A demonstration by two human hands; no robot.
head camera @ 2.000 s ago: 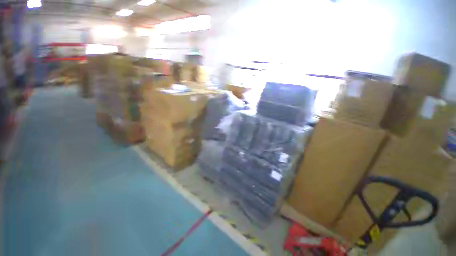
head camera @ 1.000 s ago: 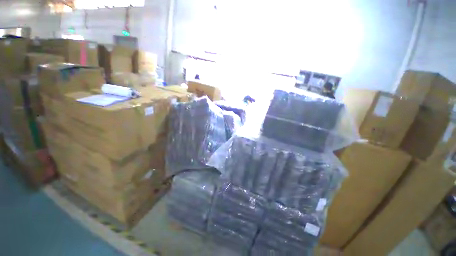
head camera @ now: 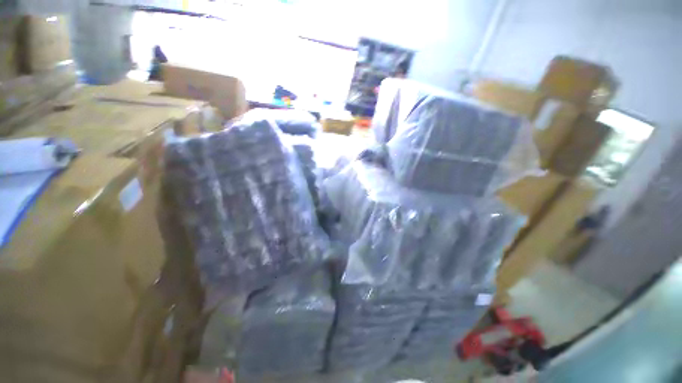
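Observation:
No hand of mine can be made out. Nearest in front, dark wrapped bundles in shiny clear plastic stand stacked. One ribbed wrapped bundle (head camera: pixel 243 198) leans on the left of the stack. Another wrapped bundle (head camera: pixel 460 146) lies on top at the right, under loose clear plastic. Below it is a wide ribbed wrapped bundle (head camera: pixel 434 239). The lower wrapped bundles (head camera: pixel 288 336) stand beneath them, one with a small white label at the right. The picture is blurred.
Brown cartons (head camera: pixel 75 277) stand close at the left, with white paper sheets (head camera: pixel 19 191) and a white roll on top. More cartons (head camera: pixel 572 90) are stacked at the right by the wall. A red pallet truck (head camera: pixel 501 336) is at the lower right. A shelf (head camera: pixel 374 78) stands behind.
The view has turned and moved closer to the wrapped bundles. The cartons with paper have shifted to the left edge, and the red pallet truck base shows again at the lower right.

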